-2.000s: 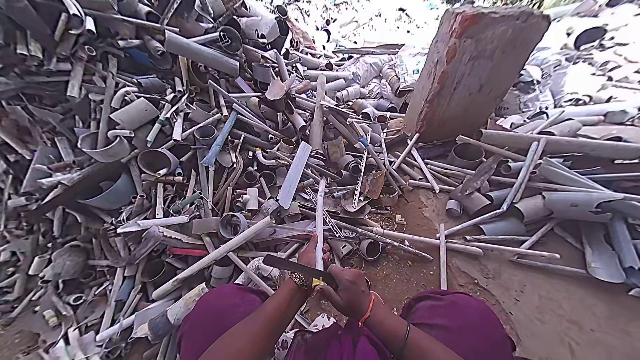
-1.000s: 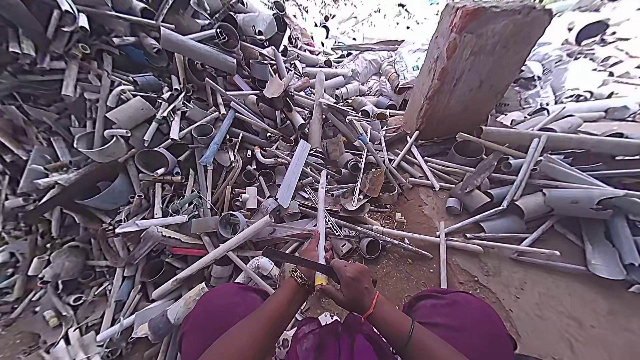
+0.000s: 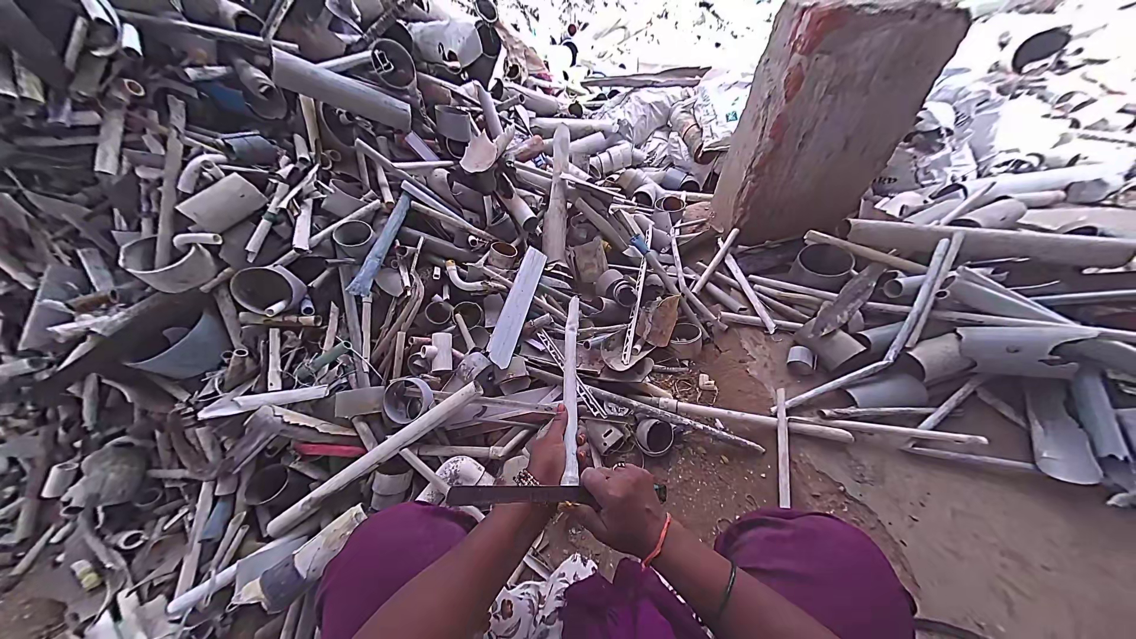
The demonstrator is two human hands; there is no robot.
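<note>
My left hand grips a narrow whitish plastic pipe that points up and away from me, with the thumb laid along it. My right hand is closed around a dark flat blade, which lies crosswise over the pipe's near end, close to my left wrist. A bit of yellow shows under the blade beside my right fingers; what it belongs to cannot be told. The blade's handle is mostly hidden in my right hand.
Scrap plastic pipes and fittings are heaped ahead and to the left. A tilted masonry slab stands at the back right. More pipe pieces lie at the right, beside bare brown ground. My knees flank my forearms.
The blade has turned from slanted to nearly level across the pipe and sits nearer the pipe's lower end. My right hand has shifted slightly; my left hand keeps its hold.
</note>
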